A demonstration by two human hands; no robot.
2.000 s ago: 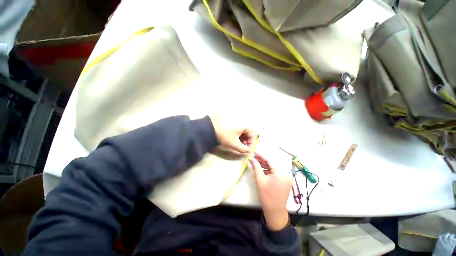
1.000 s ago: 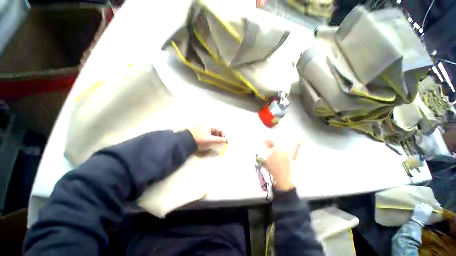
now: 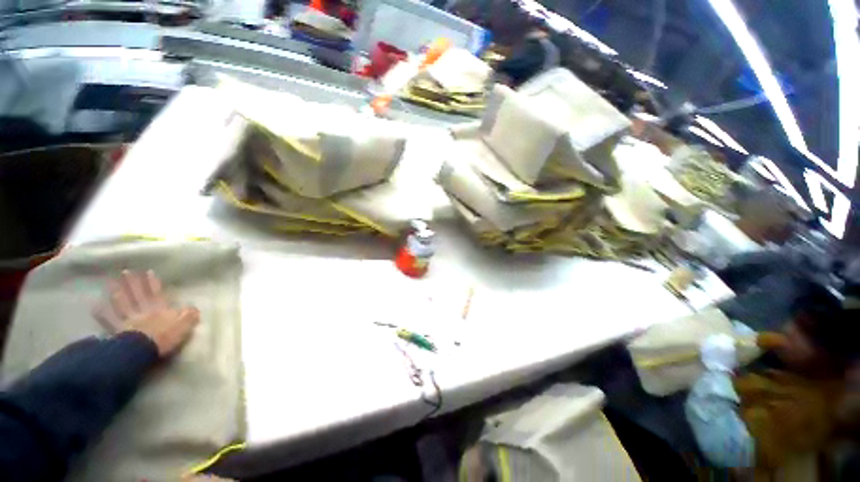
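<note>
A beige bag body (image 3: pixel 203 377) with yellow edging lies flat at the table's left. My left hand (image 3: pixel 151 315) rests on it palm down, fingers spread, holding nothing; it is slightly blurred. A small skin-coloured sliver shows at the bottom edge by the bag's near corner, perhaps my right hand; what it does cannot be seen. A green-handled tool (image 3: pixel 416 340) with a thin shaft, pink-purple snips (image 3: pixel 412 369) with a dark cord and a slim brownish stick (image 3: pixel 468 303) lie on the table, apart from the bag.
A red can with a silver top (image 3: pixel 415 249) stands mid-table. Beige bags (image 3: pixel 349 169) are heaped behind it, with a taller stack (image 3: pixel 528 193) to the right. Another bag (image 3: pixel 556 438) is below the front edge. A person's pale blue sleeve (image 3: pixel 719 405) shows at lower right.
The view has swung up and right. My left hand has left the yellow edge and now lies flat on the bag. My right hand has left the area by the tools.
</note>
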